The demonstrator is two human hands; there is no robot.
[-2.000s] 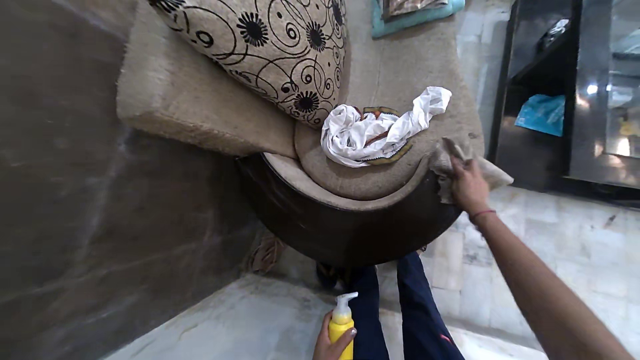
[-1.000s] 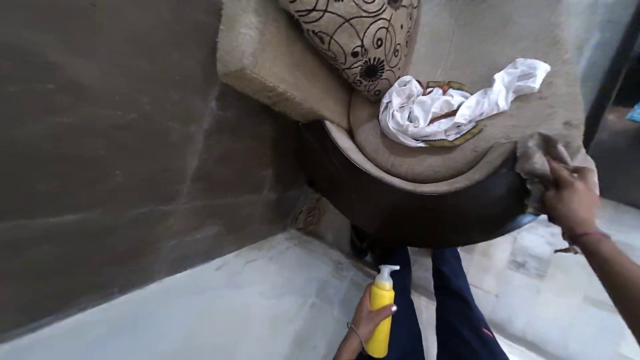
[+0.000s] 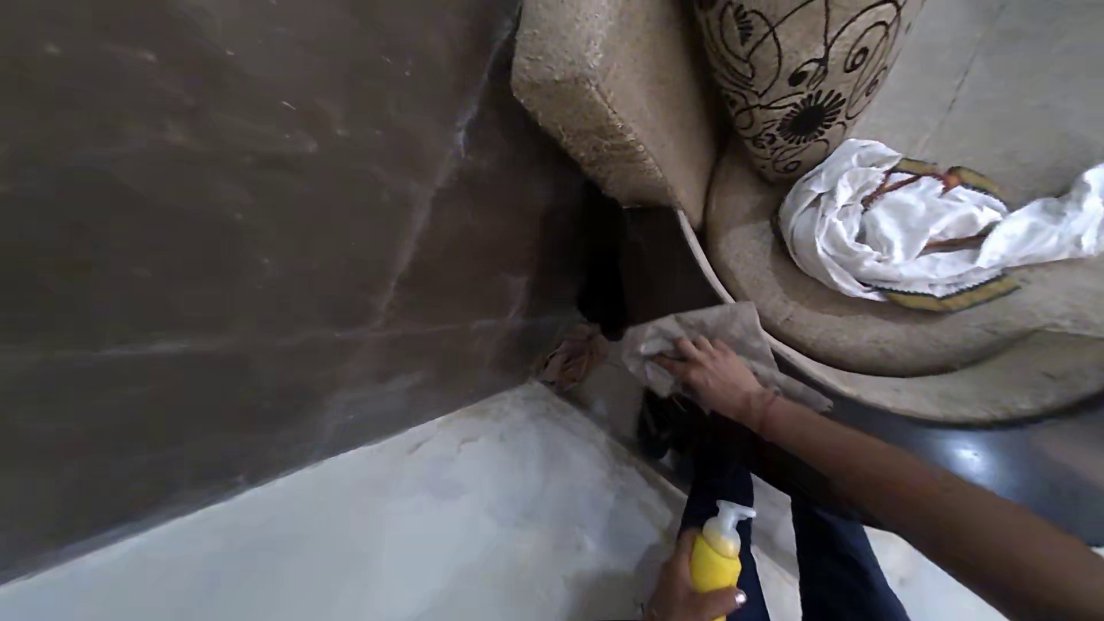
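My right hand (image 3: pixel 714 376) presses a grey-beige cloth (image 3: pixel 703 332) against the dark, glossy curved outer panel (image 3: pixel 660 259) of a sofa, near its end by the wall. Low in the view, my left hand (image 3: pixel 681 586) is wrapped around a yellow pump bottle (image 3: pixel 716 561) with a white pump head, held upright in front of my legs. On the beige sofa seat (image 3: pixel 966 345) lies a bunched white cloth (image 3: pixel 914 228) with a coloured border.
A patterned cushion (image 3: pixel 806 86) leans on the beige upholstered armrest or back (image 3: pixel 595 95). To the left rises a dark brown wall (image 3: pixel 259 216), above a pale surface (image 3: pixel 448 500). A crumpled brownish cloth-like item (image 3: pixel 573 355) lies in the corner beside the sofa.
My right hand has moved with the cloth from the right end of the curved panel to its left end near the wall. My left hand keeps hold of the bottle. The view has shifted left.
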